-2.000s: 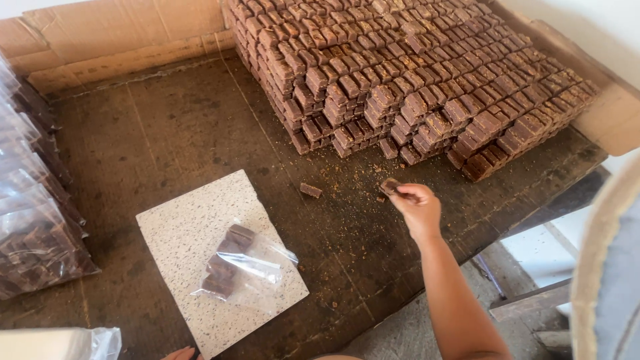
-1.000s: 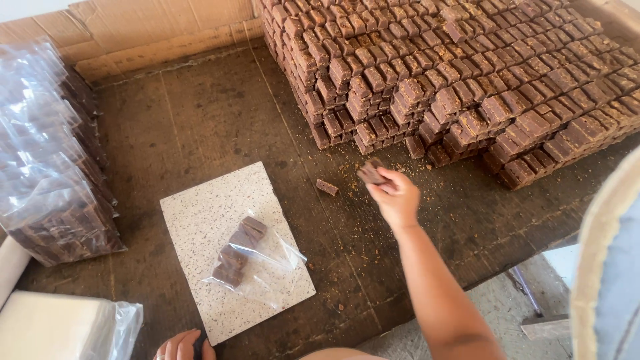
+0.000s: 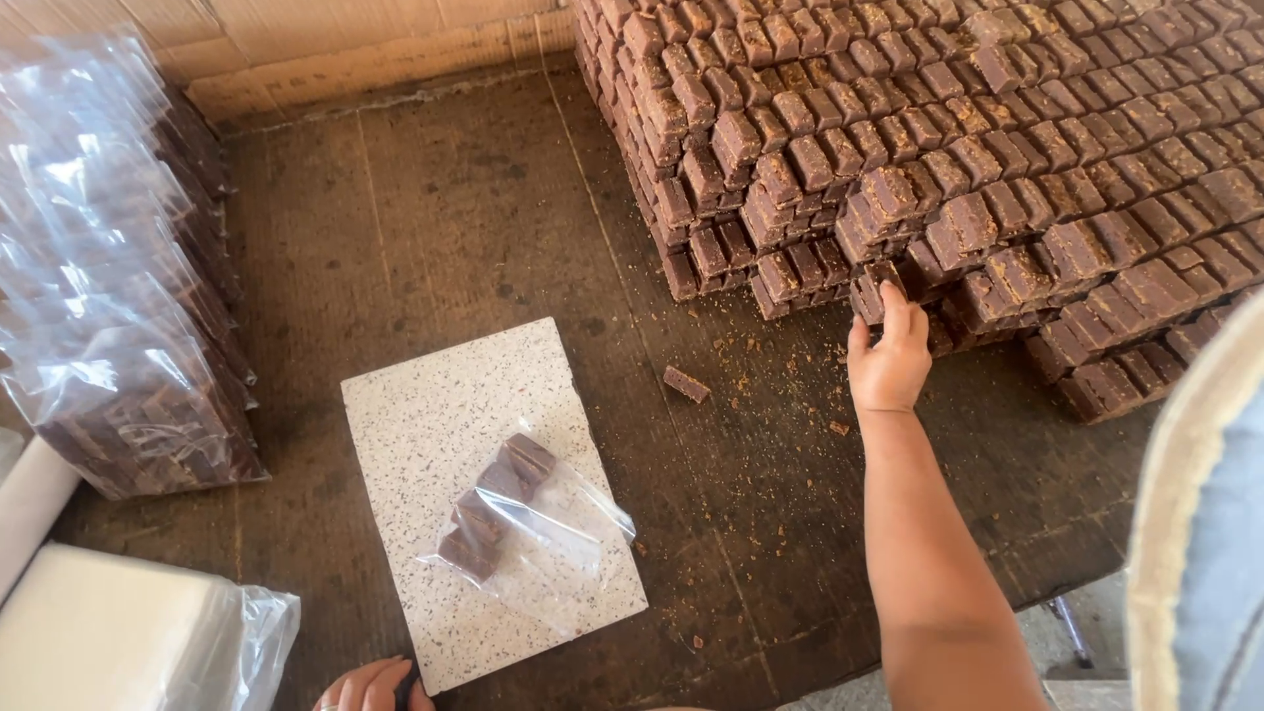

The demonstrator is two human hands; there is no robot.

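My right hand touches a small brown block at the front edge of the large stack of brown blocks, fingers curled round it. A single block lies apart on the brown table. Left of it, a clear plastic bag with several blocks in and by its mouth rests on a speckled tile. My left hand is at the bottom edge by the tile's near corner, partly cut off, with something dark by its fingers; its grip is hidden.
Filled clear bags stand in a row at the left. In front of them is a white block-shaped pack in plastic. A cardboard wall borders the far side. Crumbs lie around the loose block. A pale-edged blue-grey thing shows at right.
My right hand was over bare table beside the loose block, holding blocks; it is now at the stack's front edge. More of my left hand shows than two seconds ago.
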